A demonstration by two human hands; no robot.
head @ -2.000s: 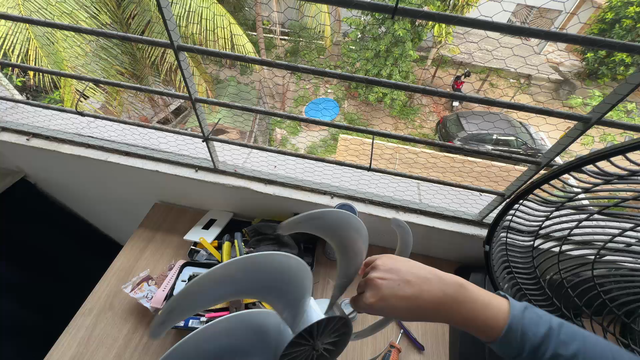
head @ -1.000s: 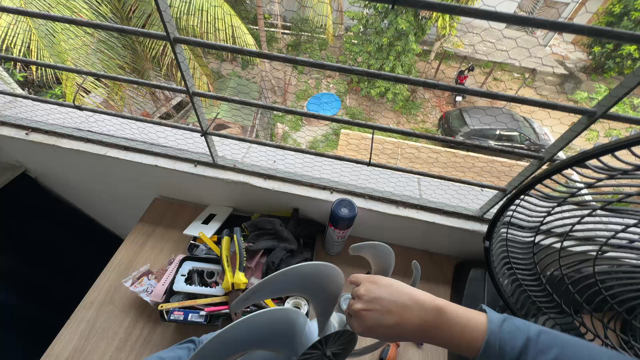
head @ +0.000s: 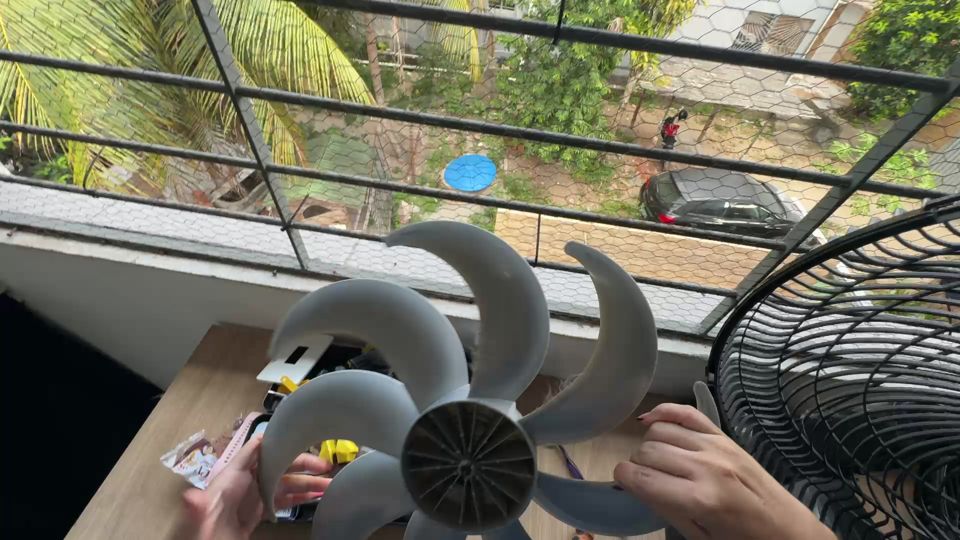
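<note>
A grey plastic fan blade wheel [head: 469, 465] with curved blades and a dark ribbed hub is held up over the desk. My left hand [head: 251, 487] has hold of a blade at the lower left, its fingers partly behind it. At the lower right my right hand [head: 694, 469] pinches another blade near its outer end. Behind the wheel, mostly hidden, lies a tray of tools, with yellow tool parts [head: 338, 451] showing between blades.
The wooden desk [head: 161, 427] stands against the wall under a barred, meshed window. A black wire fan guard [head: 847, 360] fills the right side. A small plastic packet [head: 193, 459] and a white plate [head: 296, 361] lie at the left.
The blade wheel has been raised and now shows its hub nearly face on. My left hand has come into view on a blade. My right hand has moved right. The spray can is now hidden.
</note>
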